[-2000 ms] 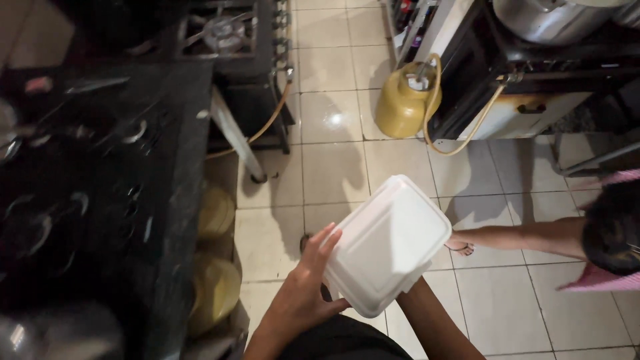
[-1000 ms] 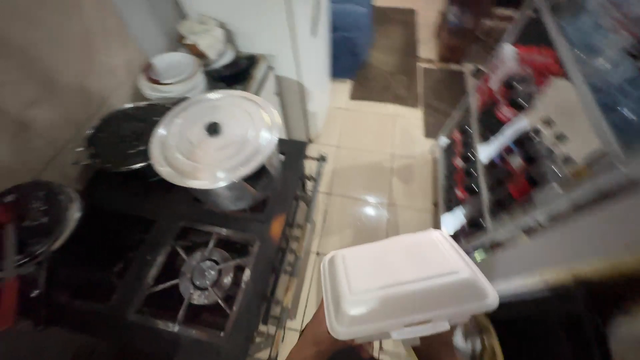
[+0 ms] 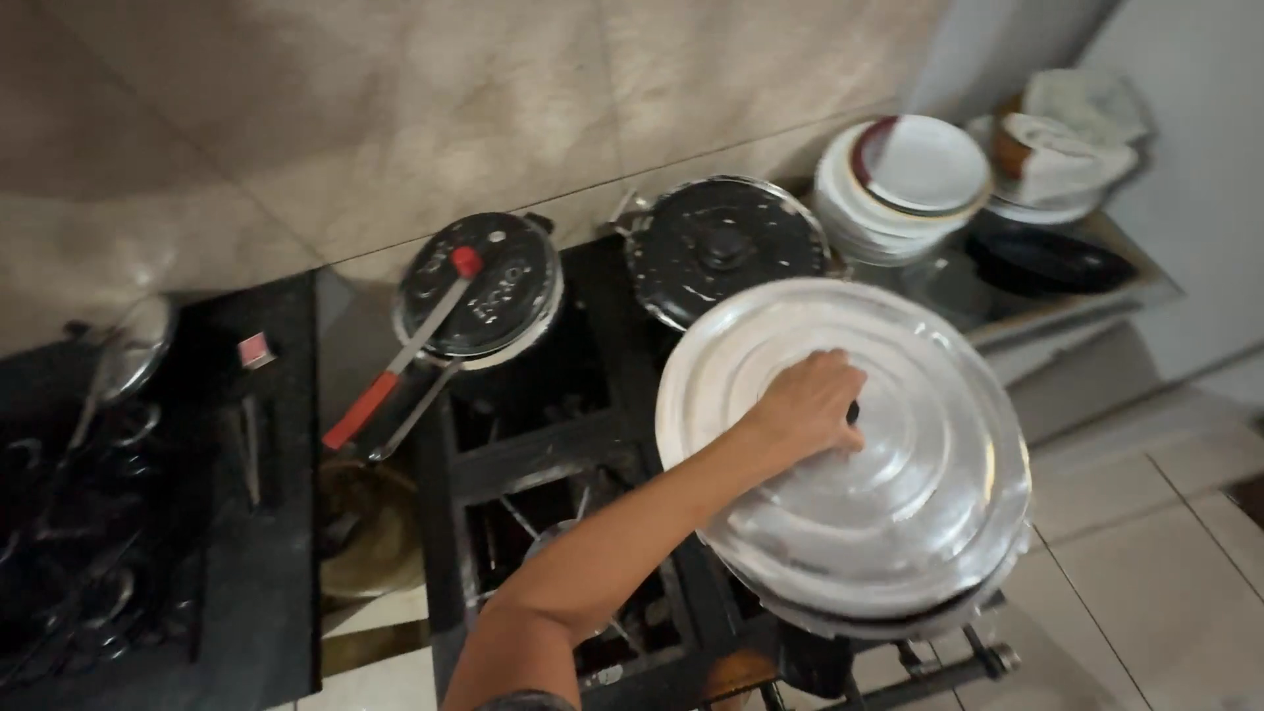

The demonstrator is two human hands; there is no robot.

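Bent at the elbow, my left arm reaches in from the bottom edge, and my left hand [image 3: 812, 405] grips the small black knob of a wide round aluminum lid [image 3: 918, 494]. The lid sits slightly tilted over a large pot [image 3: 839, 624] on the stove's right side; a dark gap shows along its lower edge. The pot's contents are hidden. Behind it stands a pot with a worn black lid [image 3: 726, 247]. Further left, a metal utensil with red ends [image 3: 425, 331] lies across another black-lidded pot [image 3: 484, 281]. My right hand is not in view.
Between hand and body lies a black gas stove [image 3: 612, 449] with bare burner grates. Stacked plates [image 3: 918, 178] and a black dish [image 3: 1052, 259] stand at the back right. A second dark stove [image 3: 262, 592] is at left, with a small pink box [image 3: 255, 350].
The view has swung to the stove. My left hand, earlier at a white foam container, is now on the aluminum lid's knob. The container has left the view.
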